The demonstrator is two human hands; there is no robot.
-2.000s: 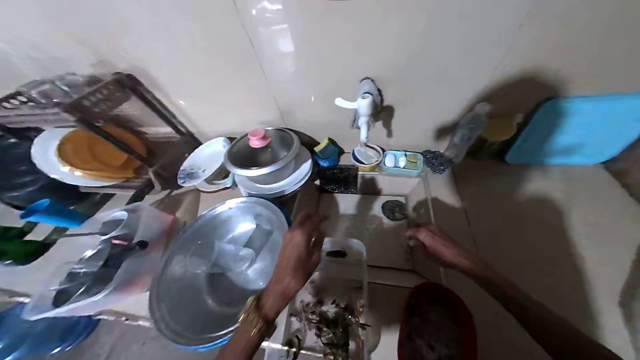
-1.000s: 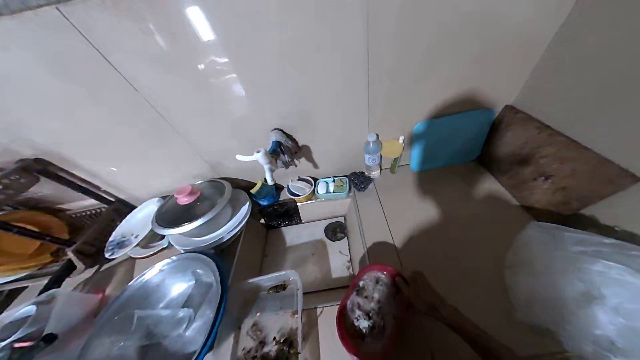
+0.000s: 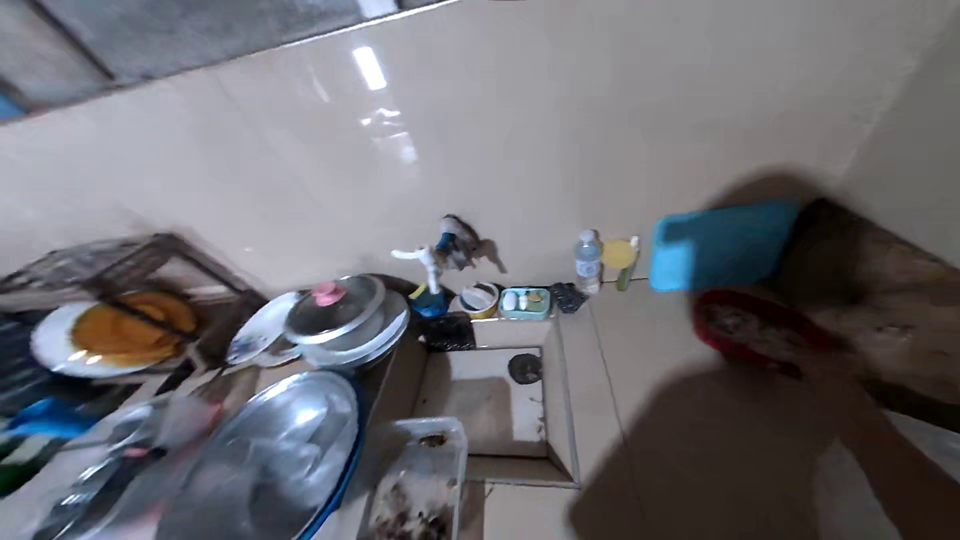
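Observation:
At the right, my right hand [image 3: 832, 367] is blurred and in shadow, holding a red bowl [image 3: 757, 334] by its near right side. Pale, wet-looking contents lie in the bowl, which is over the tiled counter near a blue board [image 3: 724, 244]. My left hand is out of view. A clear plastic container [image 3: 431, 465] with dark brown scraps stands at the near left edge of the tiled sink [image 3: 480, 405]. A round dark drain cover [image 3: 525, 368] lies in the sink, and a white tap [image 3: 427, 262] is on the wall behind it.
A large metal basin [image 3: 277, 450], a lidded pot [image 3: 334, 311] on plates and a dish rack [image 3: 180, 300] stand left. Along the wall are a soap dish [image 3: 525, 302], a round tub [image 3: 478, 298], a black scrubber [image 3: 568, 297] and a plastic bottle [image 3: 588, 262].
The red bowl has moved from beside the sink to the right, near the blue board, with my right hand on it. My left hand, seen two seconds ago, has left the view.

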